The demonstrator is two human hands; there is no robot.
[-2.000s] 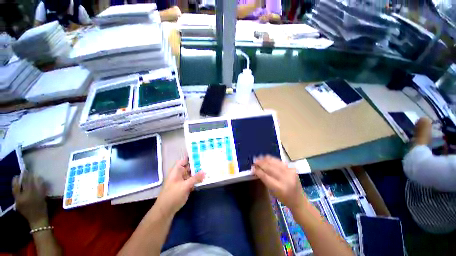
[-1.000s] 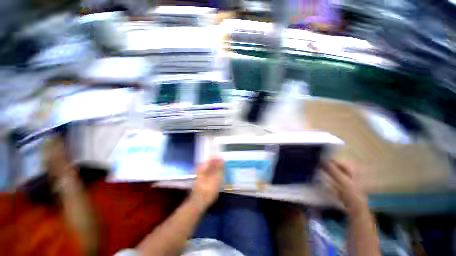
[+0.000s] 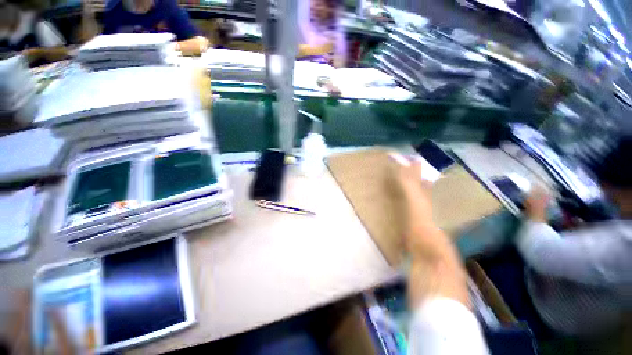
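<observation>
My right hand [image 3: 410,182] is stretched over the tan cardboard sheet [image 3: 357,187], its fingers blurred at the white part of a white-and-dark panel [image 3: 436,157]. The frame does not show whether they grip it. A calculator-tablet [image 3: 142,291] lies at the lower left, keys left and glossy dark panel right. Blurred fingers [image 3: 61,331] cover its lower keys at the frame's edge; whose they are is unclear. I cannot make out my left hand.
Stacked housings with green boards [image 3: 183,173] stand at left. A black smartphone [image 3: 269,175], a thin stick [image 3: 285,207] and a white squeeze bottle [image 3: 314,154] lie or stand behind. An open carton [image 3: 346,333] is below the bench edge. Another worker's sleeve [image 3: 561,249] is at right.
The unit that both my hands held is no longer in front of me. My right hand has moved forward to the cardboard sheet. The view has shifted, and the thin stick now shows.
</observation>
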